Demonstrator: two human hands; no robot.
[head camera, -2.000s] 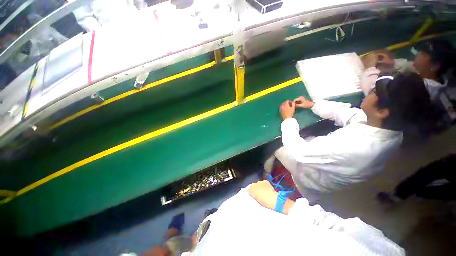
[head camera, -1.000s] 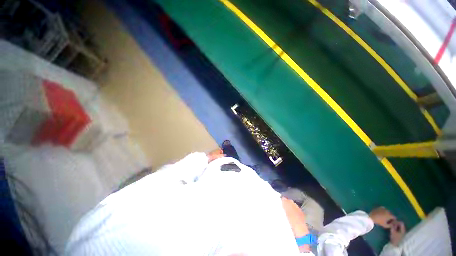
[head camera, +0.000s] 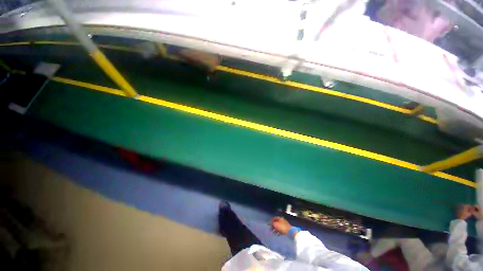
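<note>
My right hand (head camera: 280, 226) is small and blurred at the bottom centre, below the green bench's front edge. A bright blue band (head camera: 294, 231) is around its wrist, above a white sleeve. The fingers look partly curled; I cannot tell if they hold anything. My left hand is not in view. The long green mat-covered bench (head camera: 238, 148) with yellow tape lines runs across in front of me.
Another person's hands (head camera: 468, 211) are at the bench's right end. A glittering framed panel (head camera: 331, 221) is low beside the bench edge. A red thing (head camera: 136, 160) is under the bench. A dark flat object (head camera: 26, 92) lies far left. Yellow posts (head camera: 114, 73) rise from the bench.
The view has swung round, so the bench now runs across the picture. My right hand now shows lower down, away from my body. The red and white shapes at the left are gone from view.
</note>
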